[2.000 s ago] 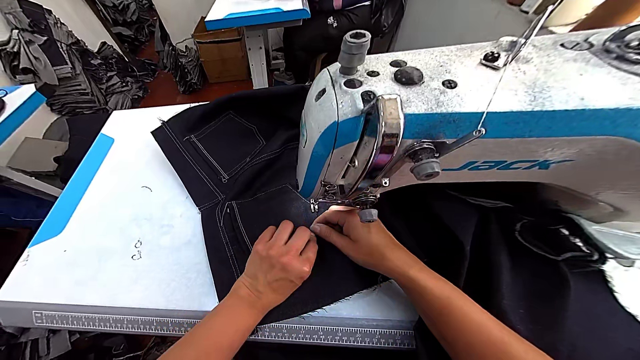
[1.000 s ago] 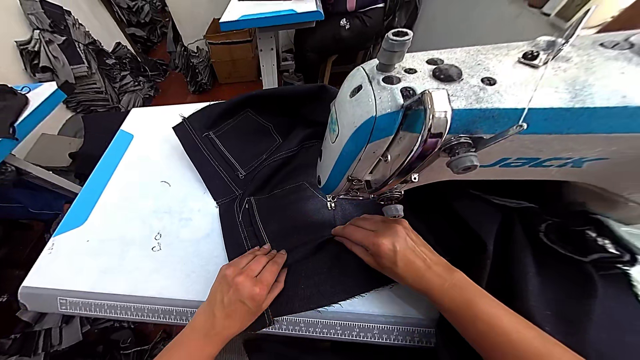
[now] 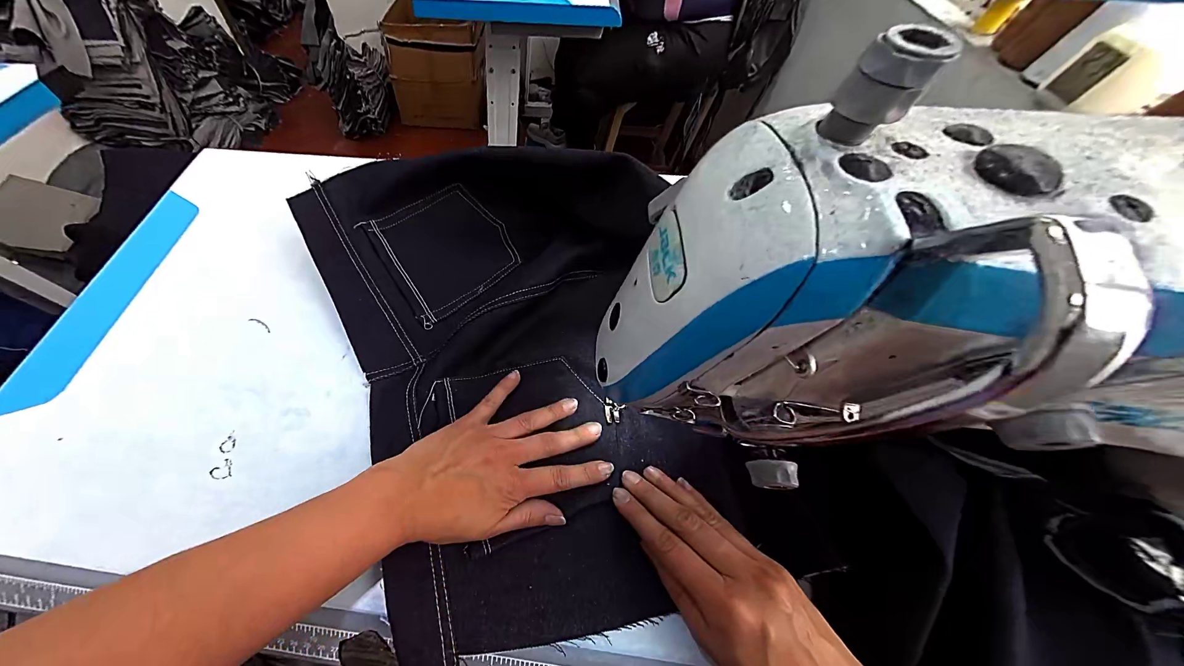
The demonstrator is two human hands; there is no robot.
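Note:
Dark denim trousers [image 3: 555,592] with pale topstitching lie across the white sewing table. My left hand [image 3: 504,467] rests palm down with fingers spread on a patch pocket, left of the presser foot [image 3: 612,411]. Below and right of the foot, my right hand [image 3: 708,555] presses flat on the denim, its fingers close together. The Jack sewing machine [image 3: 740,231] stands over the cloth, with its foot at the pocket's stitched edge. Farther back on the denim, a second patch pocket [image 3: 444,254] shows whole.
A ruler strip [image 3: 305,640] runs along the front edge of the white table [image 3: 185,370]. More dark cloth [image 3: 888,546] bunches under the machine arm. Behind are a cardboard box [image 3: 435,74], stacks of dark garments [image 3: 139,83] and a seated person [image 3: 638,55] at another table.
My left hand has moved up onto the pocket, its fingers now spread. My right hand has shifted down from beside the presser foot. The view has moved closer to the machine.

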